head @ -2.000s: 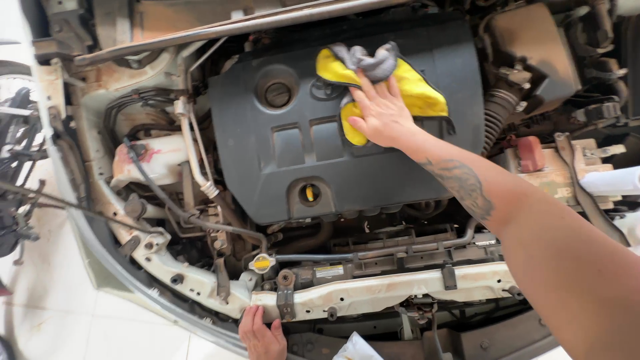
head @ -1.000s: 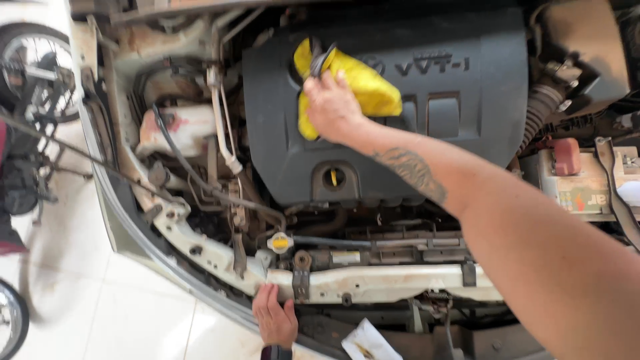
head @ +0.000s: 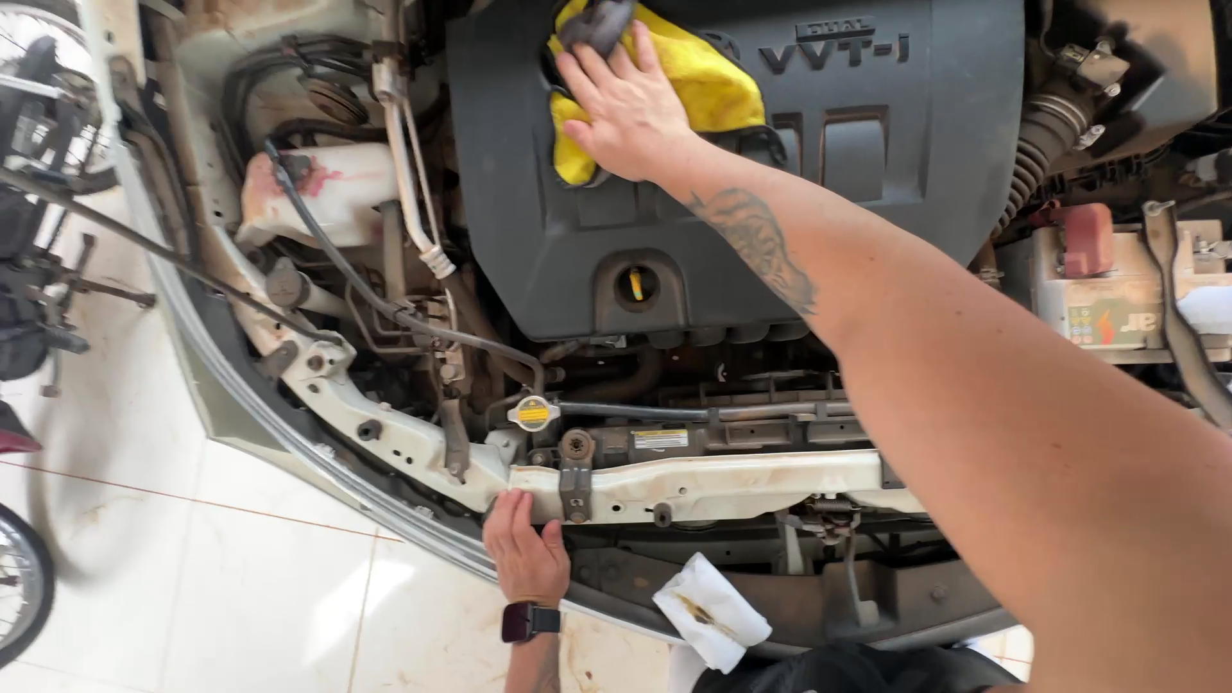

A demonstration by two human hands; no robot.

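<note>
My right hand [head: 630,106] presses a yellow-and-grey cloth [head: 712,82] onto the dark plastic engine cover [head: 962,125], over its upper left part; the palm hides some of the cloth. The cover bears raised lettering, and a yellow dipstick handle [head: 635,284] sits in a recess at its lower edge. At the front of the engine bay, my left hand [head: 525,549], with a watch on the wrist, rests on the pale metal crossmember [head: 731,481], its fingertips on the edge. To its right, a stained white paper or cloth [head: 712,611] lies on the dark front panel.
A yellow-labelled radiator cap [head: 533,413] is between my hands. A stained white reservoir [head: 327,192] and a thin rod [head: 164,245] are at left. The battery [head: 1107,298] and ribbed air hose [head: 1044,144] are at right. Motorcycle parts stand on the tiled floor [head: 269,539].
My right hand and the cloth have moved left across the engine cover, uncovering the raised lettering. My left hand remains at the front crossmember.
</note>
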